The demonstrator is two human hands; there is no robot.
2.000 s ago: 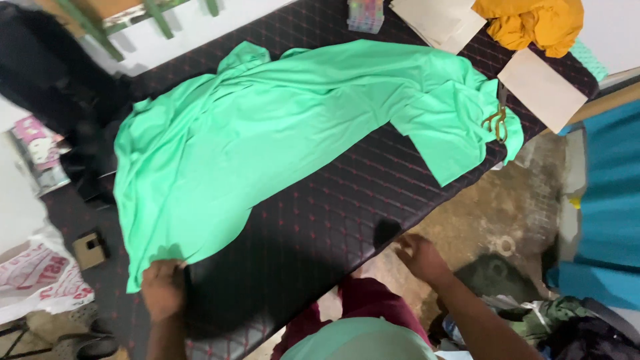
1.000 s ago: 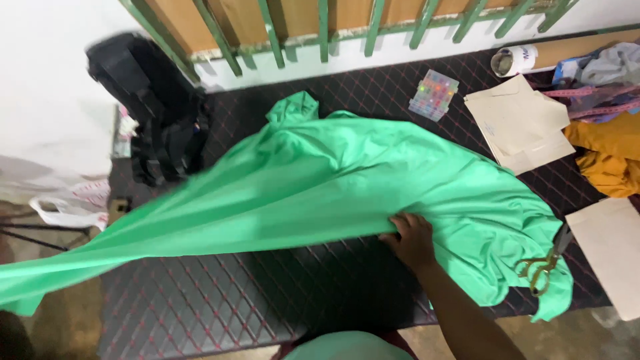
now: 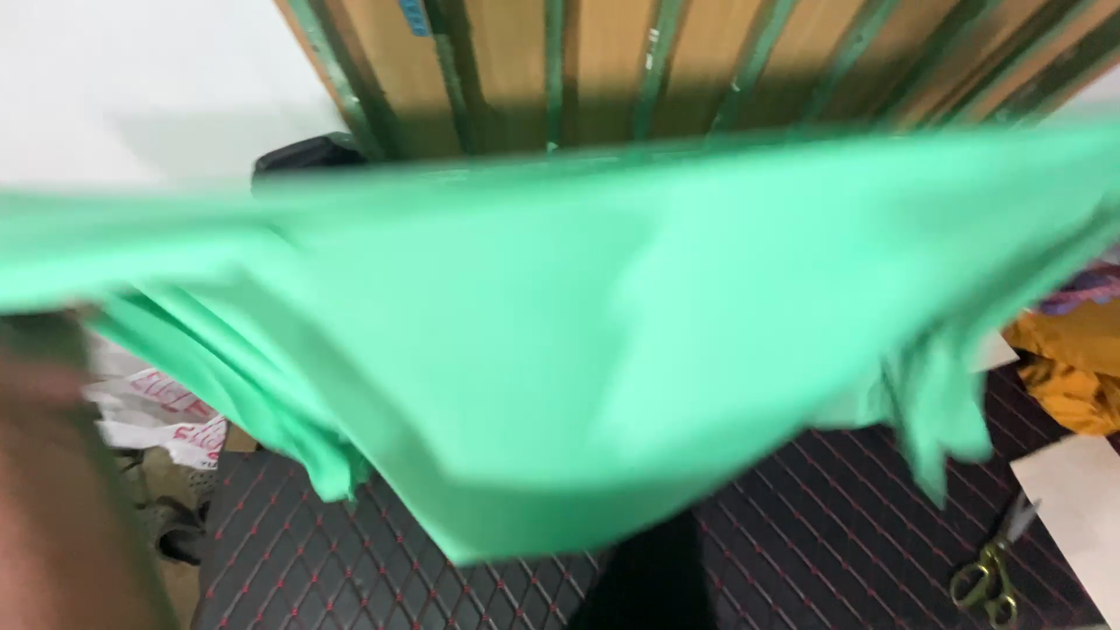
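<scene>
A mint-green fabric (image 3: 542, 332) is stretched across the whole view, raised off the black quilted surface (image 3: 350, 560), blurred by motion, its middle sagging. My left forearm shows at the left edge, and my left hand (image 3: 74, 311) is mostly hidden by the cloth, so its grip does not show clearly. My right hand is out of view; the fabric runs up taut to the right edge. Gold-handled scissors (image 3: 987, 577) lie on the black surface at the lower right, under no cloth.
Mustard cloth (image 3: 1076, 367) and a sheet of pale paper (image 3: 1072, 507) lie at the right. A black bag (image 3: 306, 153) stands behind the fabric at upper left, near green slats (image 3: 556, 70) over wood panels. A white plastic bag with red print (image 3: 175, 416) is at the left.
The green fabric was lying largely on the black surface and is now lifted and spread in the air. The scissors, resting on the fabric earlier, are now beside it on the surface.
</scene>
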